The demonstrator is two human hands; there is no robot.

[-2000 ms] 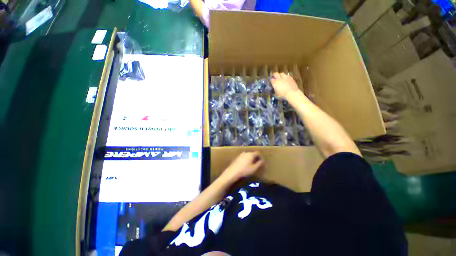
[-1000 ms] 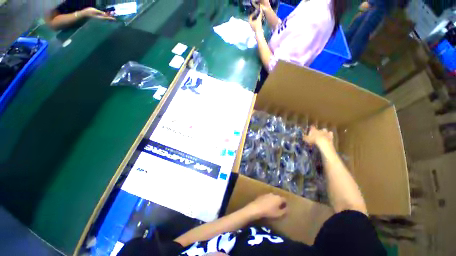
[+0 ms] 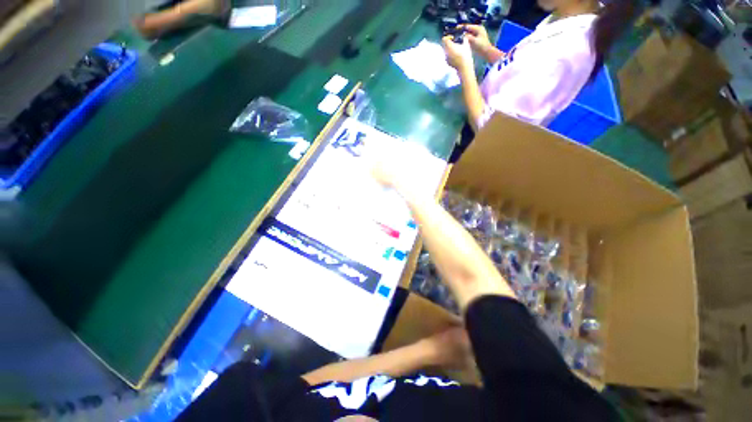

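My right hand is blurred over the upper part of the white printed sheet; its fingers are unclear. A dark bagged unit lies on the sheet's far end, beyond that hand. My left hand is at the near flap of the open brown carton, partly hidden behind my right arm; its grip is unclear. Inside the carton, shiny bagged units sit among cardboard dividers. My right arm crosses the carton's left side and covers some of them.
A blue tray of black items is far left. Clear poly bags and small white cards lie on the green bench. A person in pink handles dark items beside a blue crate. Brown cartons stand right.
My right hand has left the carton's inside and moved left over the printed sheet. My left hand stays near the flap. The view has turned, showing more bench, the blue tray and the neighbouring person.
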